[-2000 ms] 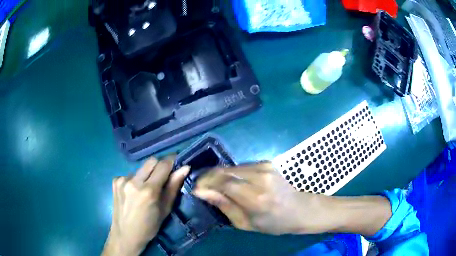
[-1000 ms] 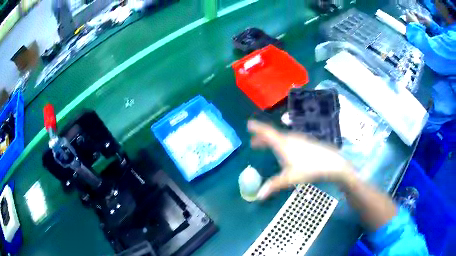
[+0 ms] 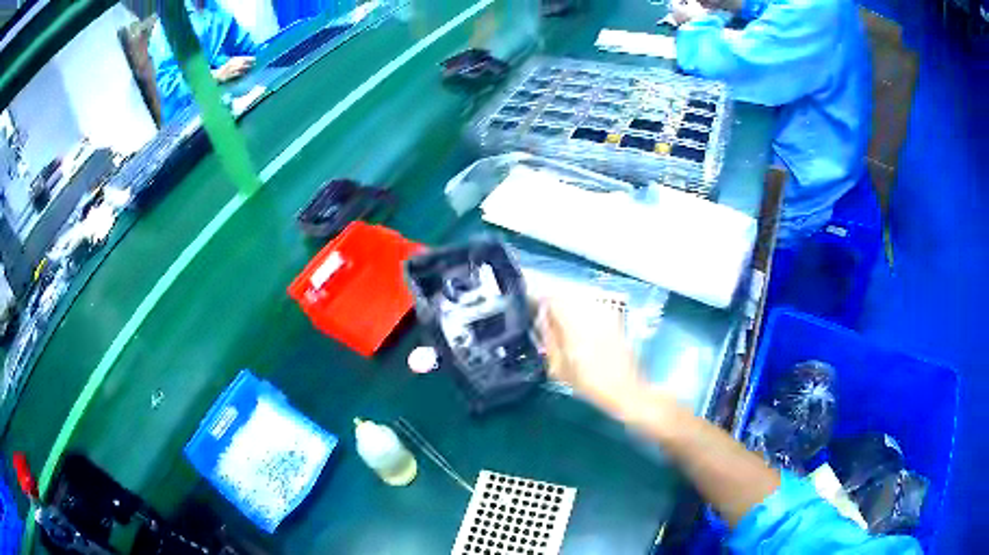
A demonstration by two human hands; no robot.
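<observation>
My right hand (image 3: 591,358) grips a black plastic housing (image 3: 483,325) by its right side, at the centre of the view. The housing's open, ribbed inside faces me; it is slightly blurred. My left hand is not in view. The glue bottle (image 3: 385,453) is below the housing, with pale yellow liquid in it. Thin tweezers (image 3: 432,452) lie just right of the bottle. The adhesive dot sheet (image 3: 515,516) lies at the bottom edge, partly cut off. A small pale pinkish round piece (image 3: 423,360) is left of the housing.
A red bin (image 3: 358,291) and a blue parts bin (image 3: 266,455) with whitish pieces are left. The clamp fixture (image 3: 92,510) is bottom left. A white strip (image 3: 624,233) and slotted trays (image 3: 607,119) lie beyond. A large blue crate (image 3: 868,369) holds bagged items. Other workers sit farther off.
The view has swung right. My right hand, open near the glue bottle before, now holds the black housing that lay beside the red bin. Tweezers now show by the bottle.
</observation>
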